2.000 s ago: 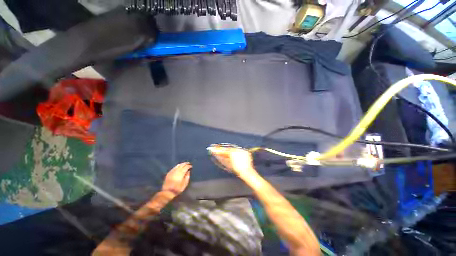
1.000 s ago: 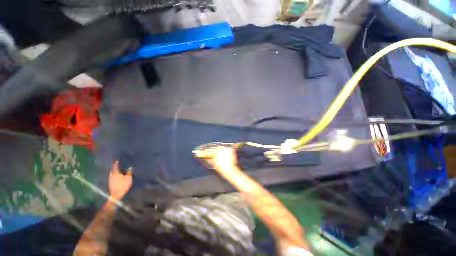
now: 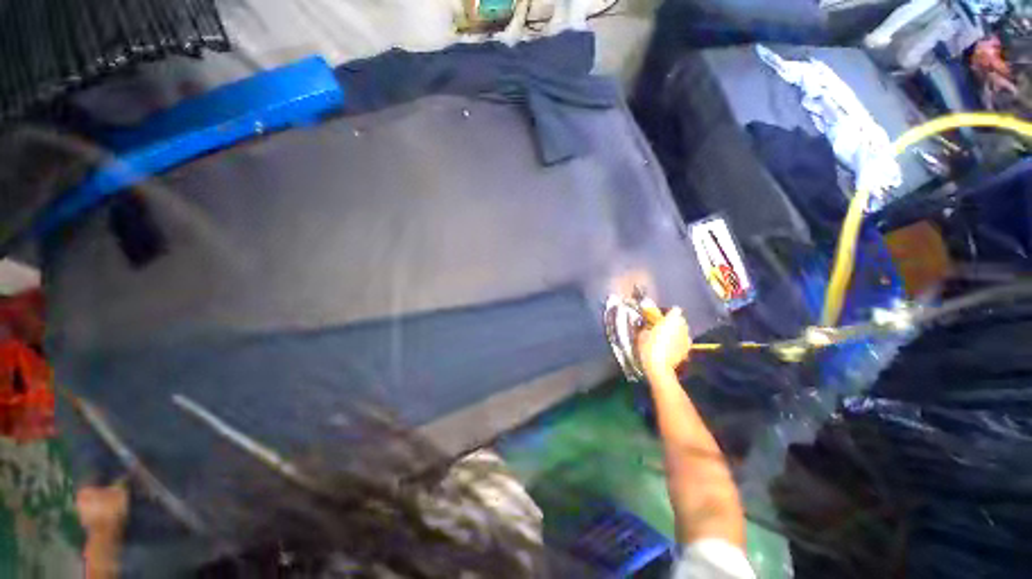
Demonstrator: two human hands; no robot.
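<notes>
My right hand [image 3: 665, 342] is closed around the handle of a small silvery steam iron [image 3: 622, 333] at the right end of the trousers. The dark navy trousers [image 3: 453, 345] lie flat across the front of the grey padded table cover [image 3: 373, 226]. My left hand [image 3: 102, 509] is at the lower left, beside the table's near left corner, small and blurred; its fingers and any hold cannot be made out. The yellow steam hose [image 3: 846, 249] arches at the right and joins a line running to the iron.
An iron rest [image 3: 721, 262] is at the table's right edge. Bunched dark cloth [image 3: 475, 74] and a blue bar [image 3: 226, 124] lie along the far edge. An orange-red bag [image 3: 25, 379] is left, a blue crate [image 3: 620, 545] below, dark plastic-covered garments [image 3: 939, 418] right.
The view has turned to the right. My right hand has moved the iron rightward along the trousers to their end. My left hand has dropped to the lower left, away from the cloth.
</notes>
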